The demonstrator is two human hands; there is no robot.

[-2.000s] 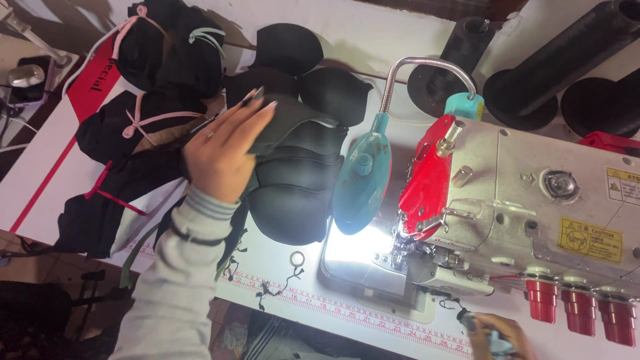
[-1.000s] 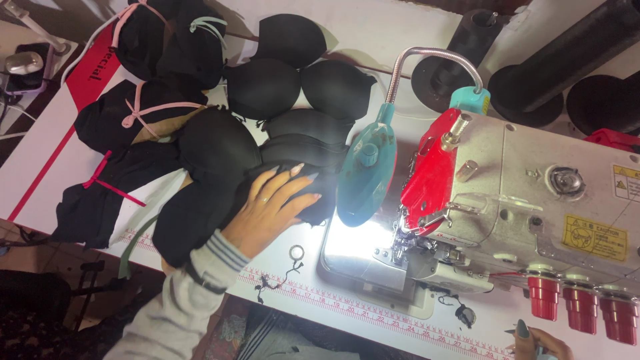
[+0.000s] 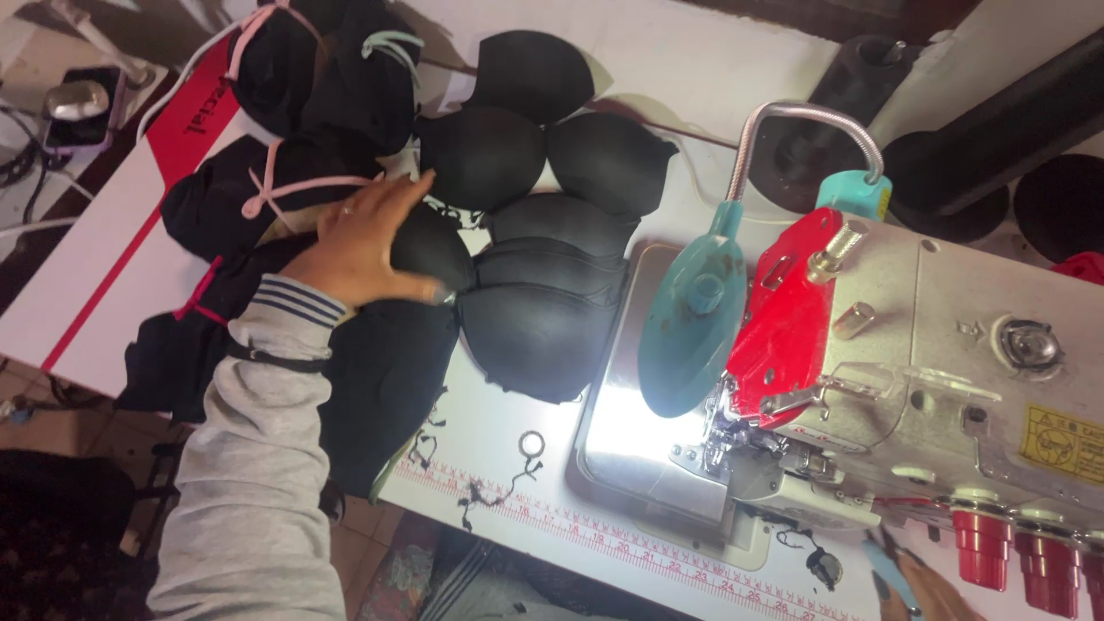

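Observation:
My left hand (image 3: 366, 246), fingers spread, reaches over the black padded garments (image 3: 379, 379) on the left of the table; whether it touches them is hard to tell. Right of it lies a stack of black molded foam cups (image 3: 539, 319), with more cups (image 3: 483, 159) behind. My right hand (image 3: 927, 586), partly cut off at the lower right edge, has a light-blue handled tool (image 3: 891, 573) in it, its kind unclear. Between the cups and my right hand stands an overlock sewing machine (image 3: 940, 319), its metal plate lit by a teal lamp (image 3: 694, 323).
Pink-corded black garments (image 3: 302, 185) lie at the upper left. A metal ring (image 3: 531, 444) and thread scraps (image 3: 509, 492) rest near the printed ruler edge (image 3: 604, 539). Black cylinders (image 3: 992, 112) stand behind the machine. A phone (image 3: 82, 108) lies at the far upper left.
My left hand has moved left and away from the stacked cups, over the black garments. The dark cup it held two seconds ago is no longer in it.

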